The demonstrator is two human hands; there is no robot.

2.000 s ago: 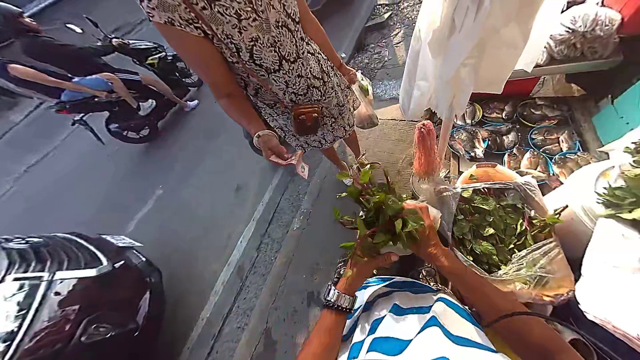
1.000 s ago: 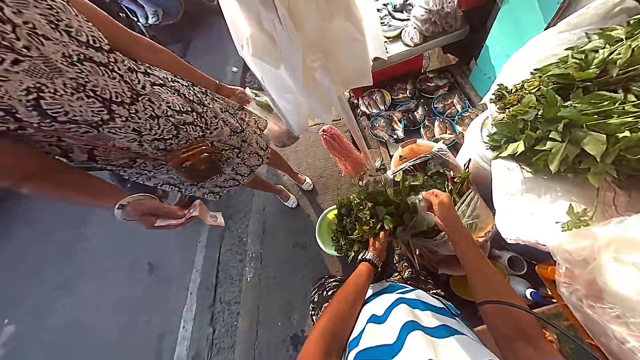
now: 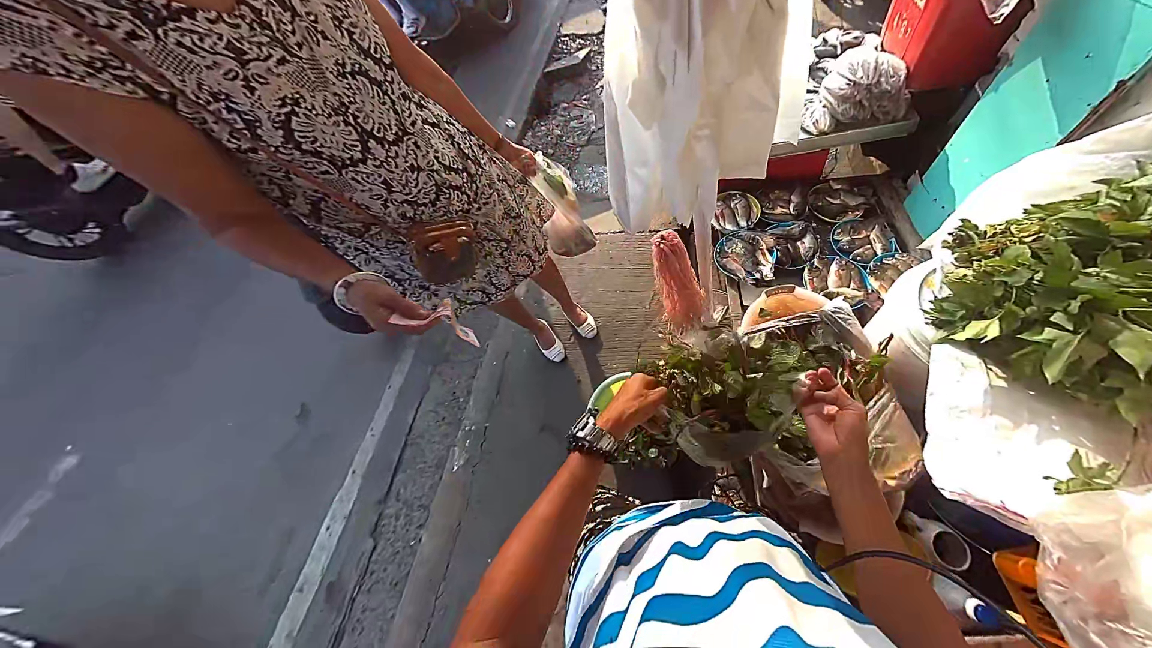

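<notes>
My left hand, with a metal watch at the wrist, is at the left side of a bunch of leafy greens; its fingertips are hidden among the leaves. My right hand is raised over the right side of the greens, fingers curled and close together; whether it pinches a leaf or thin plastic I cannot tell. A clear plastic bag shows under the greens between my hands. Another plastic bag of greens stands open at the right. A bundle of pink stringy material hangs just beyond.
A person in a patterned dress stands at the left, holding a banknote and a filled plastic bag. Fish lie in several small basins ahead. More greens rest on white sacking at the right. White plastic bags hang ahead.
The view has swung to the right. My hands have moved farther apart, and my right hand, which was against the greens and plastic, now shows its palm side.
</notes>
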